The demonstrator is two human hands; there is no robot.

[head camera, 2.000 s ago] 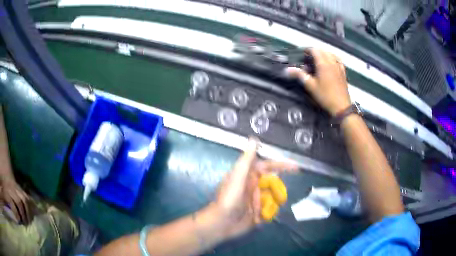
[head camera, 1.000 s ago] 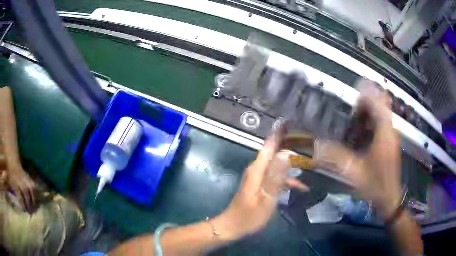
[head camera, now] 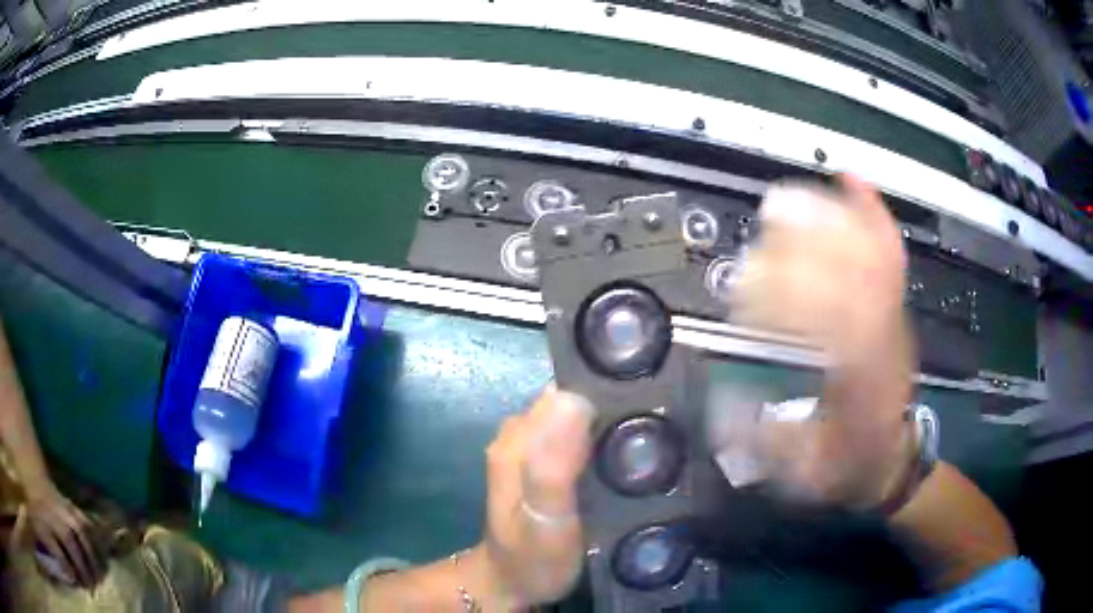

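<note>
A grey bracket plate (head camera: 617, 258) is held up in front of me, its length running from the belt edge down towards the bottom of the picture. Three round black lens units (head camera: 623, 331) with pale centres show on it. My left hand (head camera: 539, 497) grips the plate's left edge, thumb up. My right hand (head camera: 821, 281) is blurred and raised to the right of the plate; whether it holds anything cannot be made out. A white wipe (head camera: 741, 445) lies on the bench, partly hidden by my right hand and wrist.
A blue bin (head camera: 314, 461) at the left holds a dropper bottle (head camera: 235, 383), nozzle towards me. Beyond the bench edge a dark parts tray (head camera: 462, 246) carries clear round pieces. Another person's hand (head camera: 66, 533) is at the far left. Dark round units (head camera: 1019, 192) stand on the far line.
The plate has come from the belt towards me and now shows its lens units. My left hand has taken hold of it. My right hand has moved off it. The yellow-orange items no longer show.
</note>
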